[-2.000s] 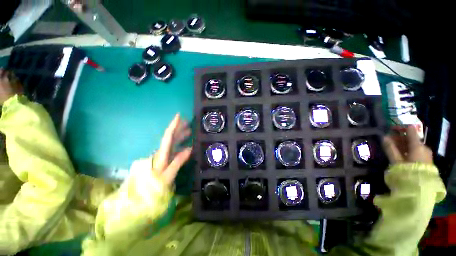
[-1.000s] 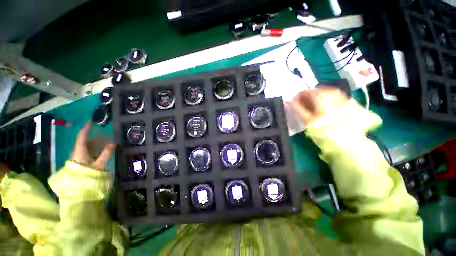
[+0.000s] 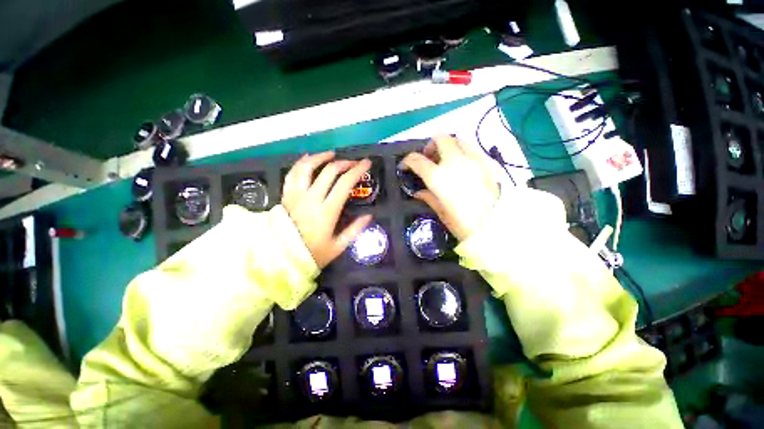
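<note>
The black foam tray (image 3: 339, 339) lies in front of me with round smartwatch units in its square pockets. My left hand (image 3: 322, 205) is over the far row, fingers spread beside a watch unit (image 3: 362, 186) whose face is lit orange and white. My right hand (image 3: 456, 186) is at the far right corner pocket, thumb and fingers around the rim of a dark watch unit (image 3: 410, 179); whether it grips the unit is unclear. Several nearer units show white screens, such as one watch unit (image 3: 374, 308). My left sleeve covers the tray's left part.
Loose watch units (image 3: 170, 153) lie beyond the tray's left corner, along the pale rail (image 3: 268, 126). White paper (image 3: 490, 126), thin cables and a power strip (image 3: 593, 138) lie at right, with a black adapter (image 3: 570, 197). Another foam tray (image 3: 708, 167) stands far right. A red-ended piece (image 3: 452, 77) lies near the rail.
Both hands have moved from the tray's sides onto its far row. One unit there now shows an orange and white screen. The tray appears lower and larger in view.
</note>
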